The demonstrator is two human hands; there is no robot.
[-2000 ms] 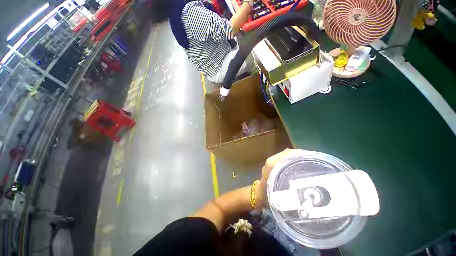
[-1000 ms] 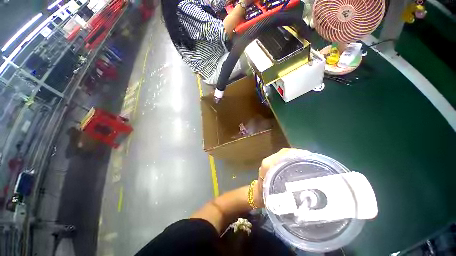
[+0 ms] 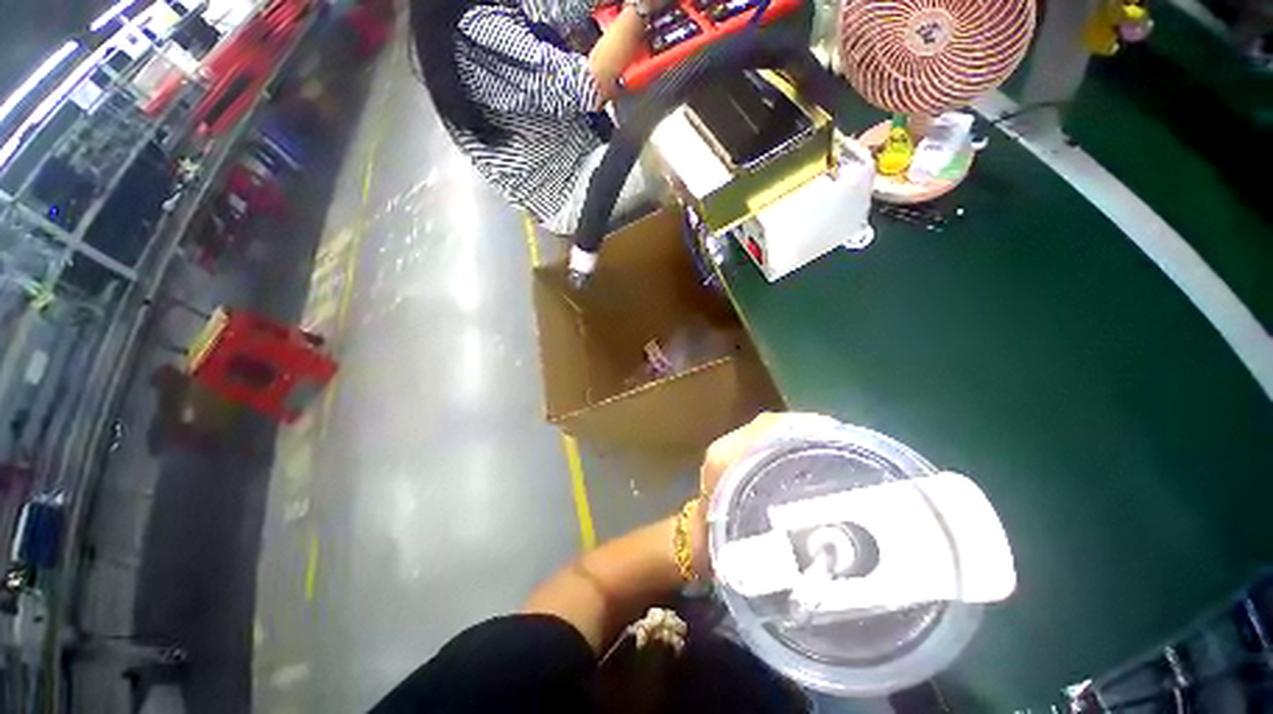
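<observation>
A tumbler with a round clear lid and white sliding tab (image 3: pixel 838 558) is seen from above, low and right of centre in the head view. My left hand (image 3: pixel 737 449) is closed around the tumbler's left side. A gold bracelet is on the wrist, and the black sleeve enters from the bottom edge. The lid hides most of the fingers and the tumbler's body. My right hand is not in view.
A green bench (image 3: pixel 1033 335) holds a white box unit (image 3: pixel 817 212), open carton (image 3: pixel 754 133), small dish (image 3: pixel 938 170) and pink fan (image 3: pixel 933 42). A waste carton (image 3: pixel 642 405) stands left. A black hose (image 3: pixel 614 161) crosses near a seated person (image 3: pixel 524 77).
The surroundings have shifted left in the picture, and the tumbler with my left hand has also shifted slightly left. The hold looks the same. More metallic items show at the bottom right edge.
</observation>
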